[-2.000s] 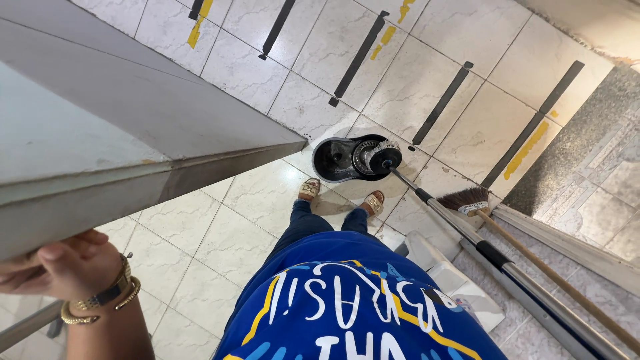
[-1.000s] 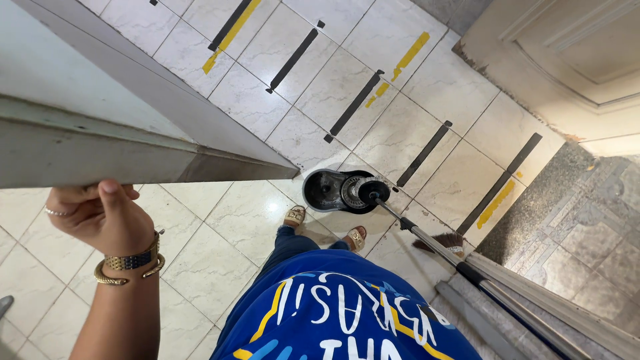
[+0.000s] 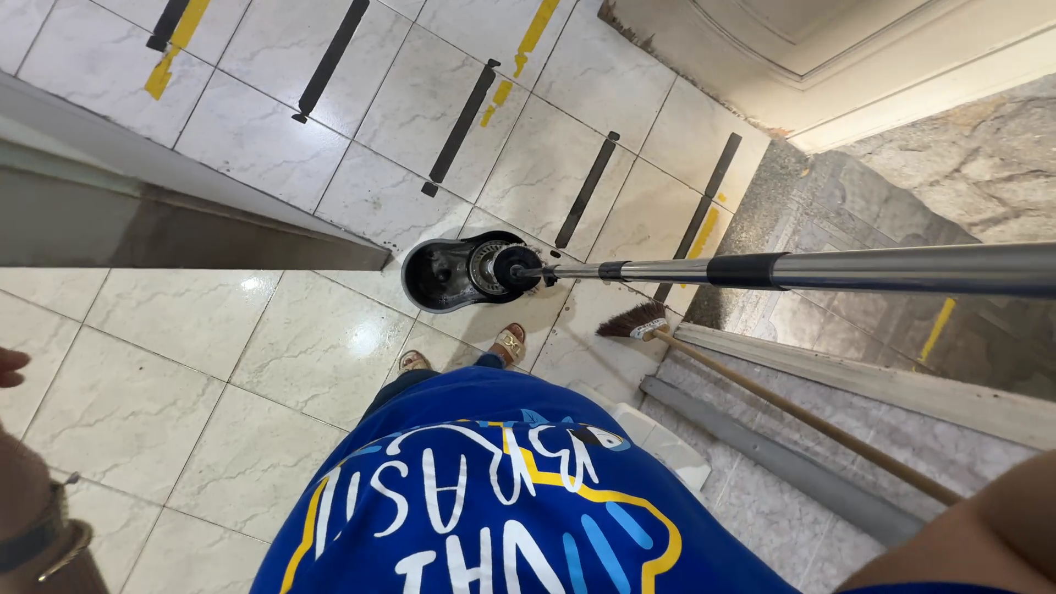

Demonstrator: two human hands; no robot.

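My left hand [image 3: 15,462] is at the left edge, mostly cut off, with a watch and a gold bracelet at the wrist; it is apart from the grey panel above it. My right arm shows at the lower right corner, but the hand is outside the view. A black spin mop bucket [image 3: 429,276] stands on the tiles in front of my feet. The mop's round head [image 3: 517,268] sits over the bucket's metal wringer basket. Its metal handle [image 3: 866,268] runs off the right edge; whether my right hand holds it is hidden.
A broom [image 3: 639,320] leans at the right, its wooden handle [image 3: 792,408] running to my right arm. A grey panel [image 3: 206,223] juts in from the left. A cream door [image 3: 833,49] stands at upper right, near a threshold. Black and yellow tape strips mark the tiled floor.
My left hand has let go of the grey panel's edge and moved down to the left edge. The mop handle has swung up from its slant toward the lower right. My right arm has come into view.
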